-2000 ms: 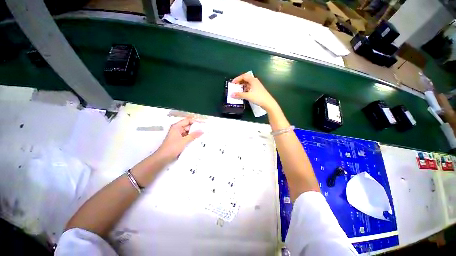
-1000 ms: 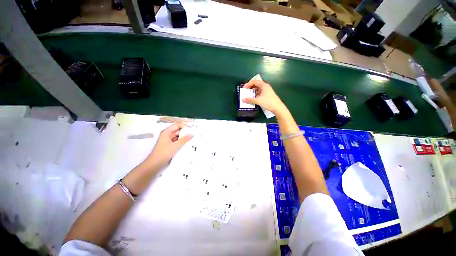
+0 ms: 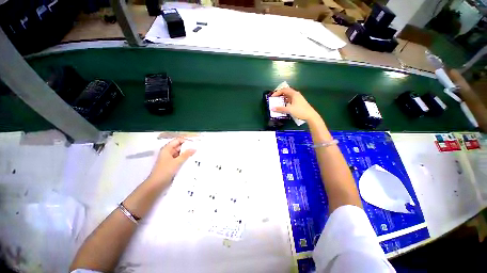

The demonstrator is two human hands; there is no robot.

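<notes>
My right hand [image 3: 295,105] is over the green belt, its fingers on a white label [image 3: 276,105] on the face of a black product box [image 3: 269,118]. A white strip of paper shows behind these fingers. My left hand [image 3: 172,159] rests at the upper left of the label sheet [image 3: 213,184] on the bench, thumb and finger close together at the sheet's corner. Whether they pinch the sheet is hard to tell.
The green conveyor belt [image 3: 224,106] carries more black boxes, unlabelled at left and white-patched at right. A grey post [image 3: 53,98] stands at left. A blue printed sheet [image 3: 304,202] with a white offcut [image 3: 385,187] lies right. Another person's arm [image 3: 463,88] is at far right.
The boxes on the belt have moved right relative to the bench. My right hand has moved right with its box, fingers still on the label. The left hand stays at the sheet's corner.
</notes>
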